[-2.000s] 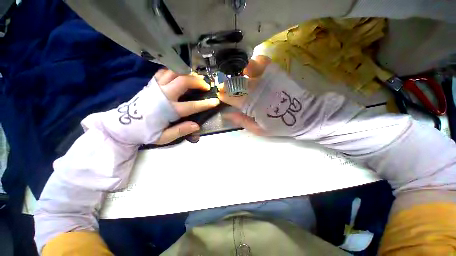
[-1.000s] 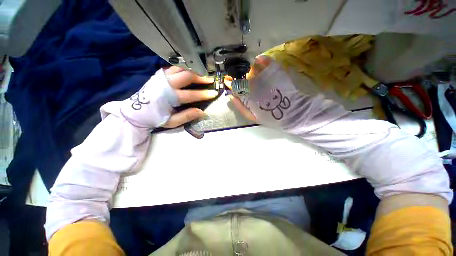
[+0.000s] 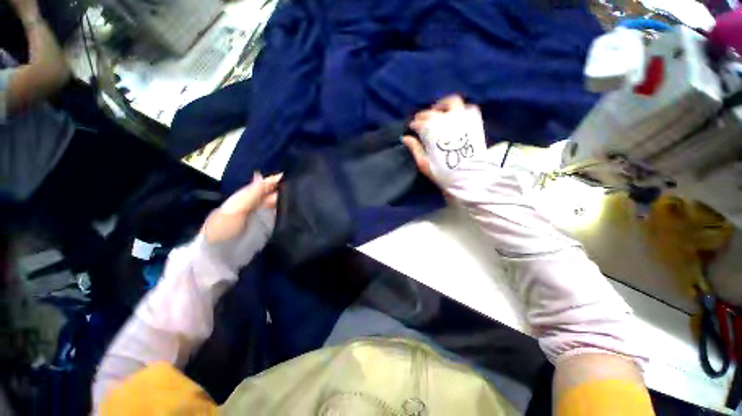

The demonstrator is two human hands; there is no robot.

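A large navy cloth (image 3: 456, 57) lies bunched on the table left of the sewing machine, with a black-grey piece (image 3: 313, 207) at its near edge, hanging over the table edge. My left hand (image 3: 244, 210) grips the left edge of the black-grey piece between thumb and fingers. My right hand (image 3: 438, 134) is at the far right end of the dark piece, fingers bent on the cloth; whether it pinches the cloth is hard to tell. The sewing machine head (image 3: 651, 97) stands at the upper right, away from both hands.
Yellow scraps (image 3: 687, 227) lie right of the needle area. Scissors with a black loop (image 3: 714, 337) and a red handle (image 3: 730, 321) are at the right table edge. The white table top (image 3: 464, 264) shows before the machine. Another person's arm (image 3: 41, 57) is at upper left.
The view has turned left. Both hands have left the needle area and moved left onto the cloth, farther apart. The dark piece is now spread between them, and the machine shows farther right.
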